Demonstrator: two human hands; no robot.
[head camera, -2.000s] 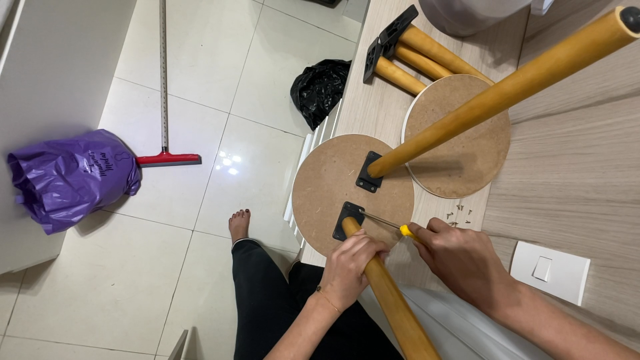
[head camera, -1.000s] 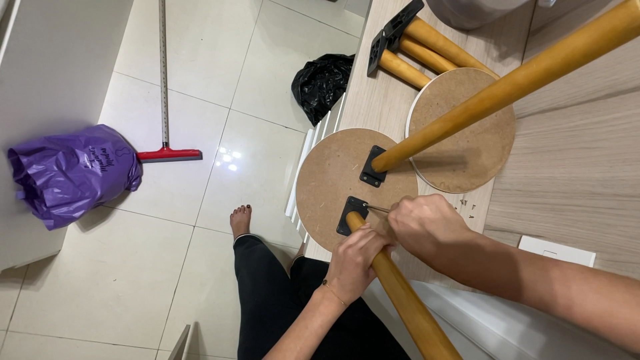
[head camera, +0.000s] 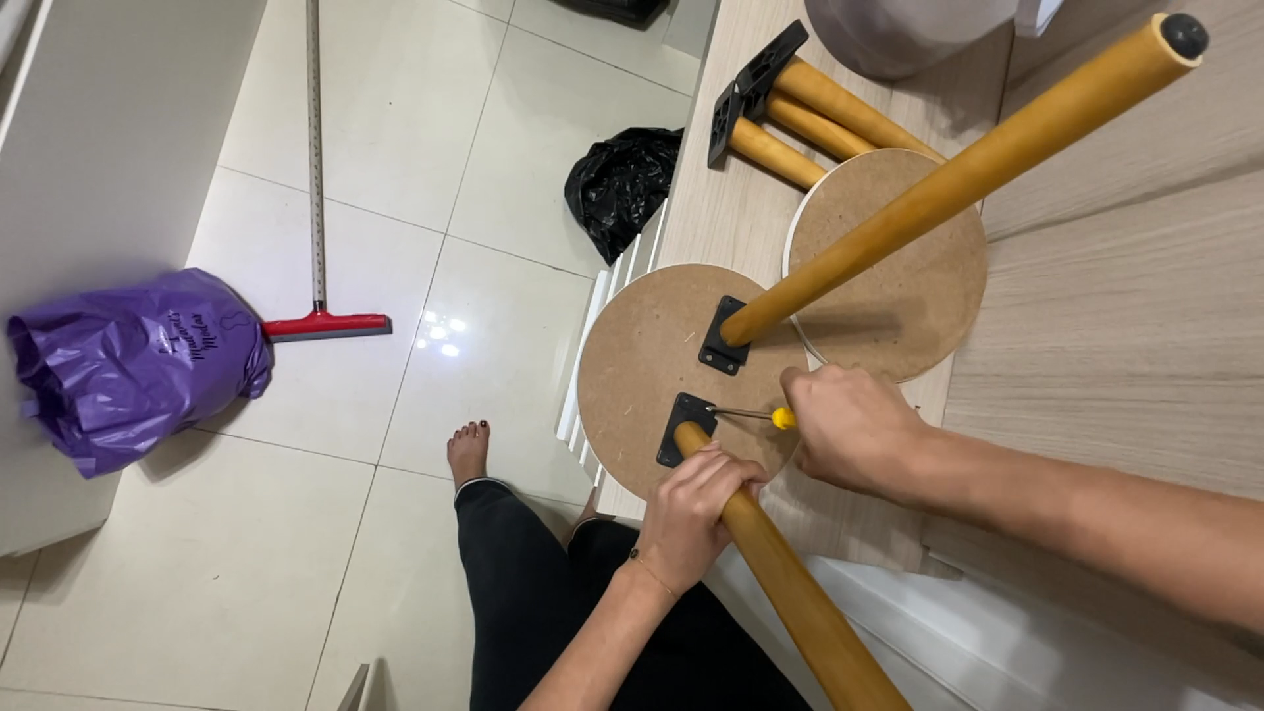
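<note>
A round fibreboard disc (head camera: 632, 365) lies on the wooden counter, with two black mounting plates on it. From the upper plate (head camera: 724, 336) a wooden leg (head camera: 948, 202) rises toward the upper right. My left hand (head camera: 696, 509) is closed around a second wooden leg (head camera: 810, 612), close to the lower plate (head camera: 681, 430). My right hand (head camera: 854, 425) grips a screwdriver (head camera: 783, 419) with a yellow handle, mostly hidden in the fist; its shaft reaches a corner of the lower plate, where a screw seems to sit.
Another round board (head camera: 889, 247) and several wooden legs (head camera: 780, 153) with black plates lie on the counter (head camera: 691, 212). A black plastic bag (head camera: 622, 188) is beside the counter. On the tiled floor are a purple bag (head camera: 148, 360) and a red squeegee (head camera: 326, 324).
My right hand moved in toward the lower plate, then back out a little, so that the screwdriver's shaft and yellow handle show again. My left hand stays around the leg.
</note>
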